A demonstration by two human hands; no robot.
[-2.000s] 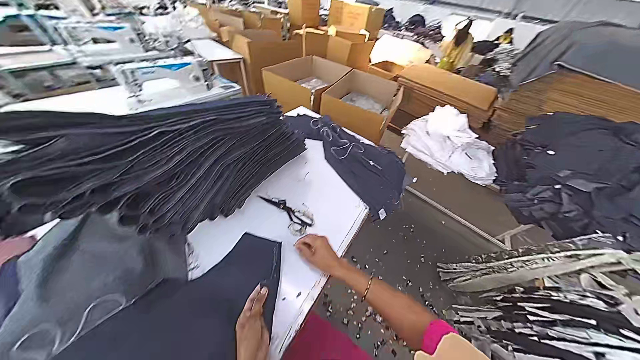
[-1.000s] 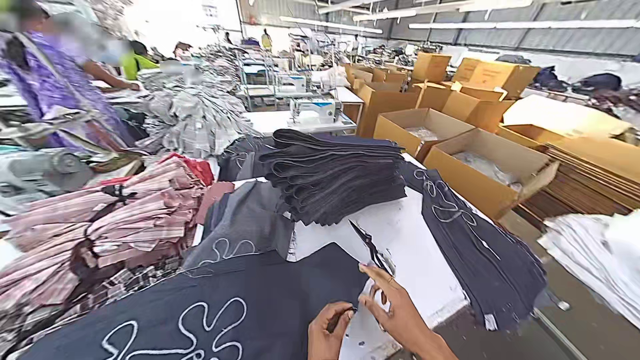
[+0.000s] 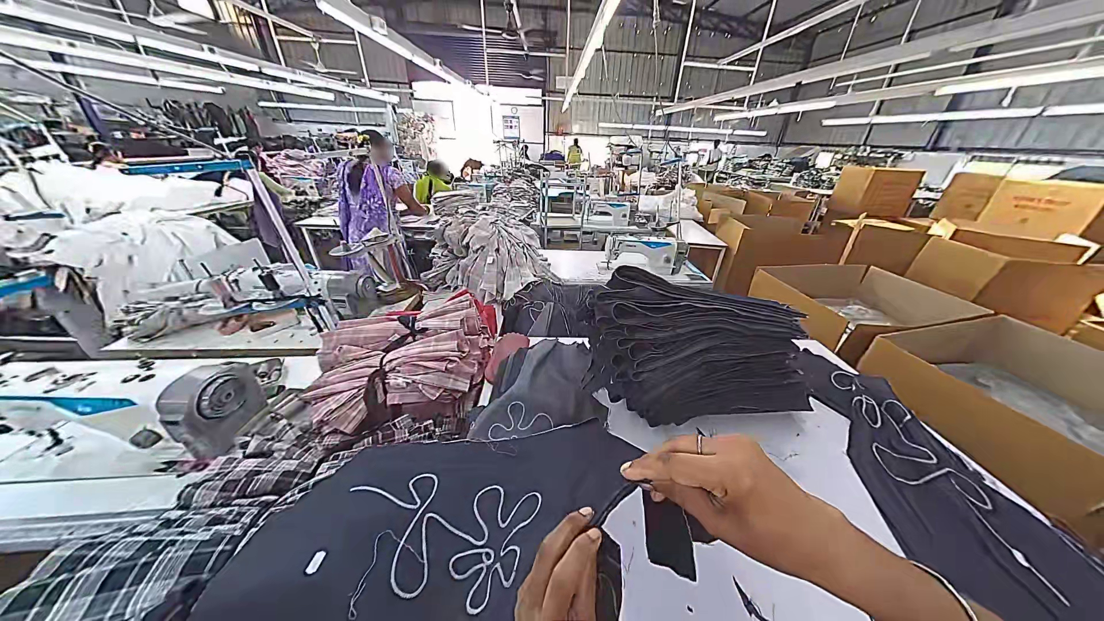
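A dark navy fabric panel with a pale looped flower outline (image 3: 345, 517) lies in front of me. My left hand (image 3: 565, 565) pinches its right edge. My right hand (image 3: 716, 483), with a ring and a bangle, grips the same edge a little higher, by a dark strip. A dark scrap of cloth (image 3: 668, 535) hangs or lies below my right hand on the white table (image 3: 811, 457). Part of a dark tool, likely the scissors, (image 3: 747, 597) shows at the bottom, mostly hidden by my right forearm. Behind my hands stands a folded stack of dark cloth pieces (image 3: 699, 345).
Bundled pink checked cloth (image 3: 401, 362) and black-and-white plaid (image 3: 233, 517) lie left, near a sewing machine (image 3: 207, 401). More dark panels with pale outlines (image 3: 931, 466) cover the table's right side, beside open cardboard boxes (image 3: 975, 371). A person in purple (image 3: 366, 194) stands farther back.
My right hand, earlier at the scissors, now grips the panel's edge beside my left hand. The scissors have left its fingers. The view has swung up and left.
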